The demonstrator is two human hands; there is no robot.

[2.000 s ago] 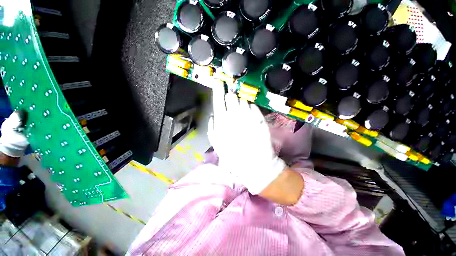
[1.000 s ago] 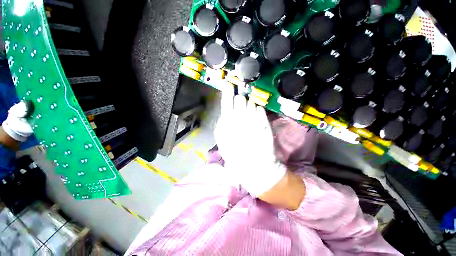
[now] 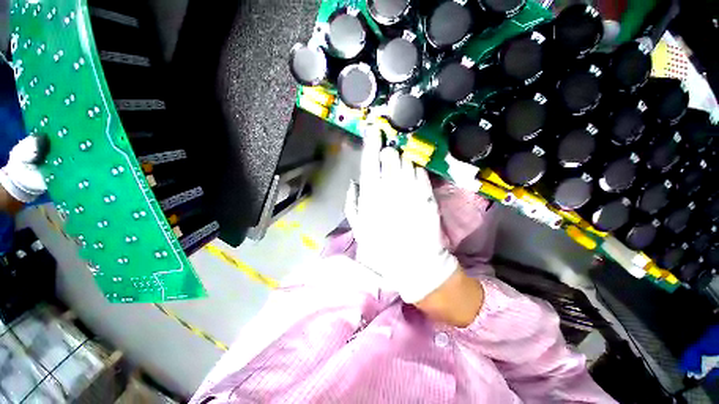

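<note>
A large capacitor board (image 3: 520, 118) fills the upper right, with rows of black round-topped cylinders facing up. Yellow and white components (image 3: 504, 193) line its near edge. My right hand (image 3: 402, 225), in a white glove, reaches up to this edge near its left end. Its fingers are straight and close together, with the fingertips at the yellow parts. The thumb side shows on the left, away from the edge. Whether the hand grips the board or only touches it cannot be told. My left hand is not in view.
Another person's gloved hand (image 3: 25, 170) with a blue sleeve is at a second board (image 3: 94, 173), green underside showing, at far left. Dark foam (image 3: 264, 102) stands between the boards. A red-dotted sheet (image 3: 676, 67) lies at upper right. Yellow lines mark the grey floor (image 3: 244, 316).
The capacitor board, foam and my right hand have shifted slightly right in the picture, with the hand staying at the same edge. The second board has also shifted slightly.
</note>
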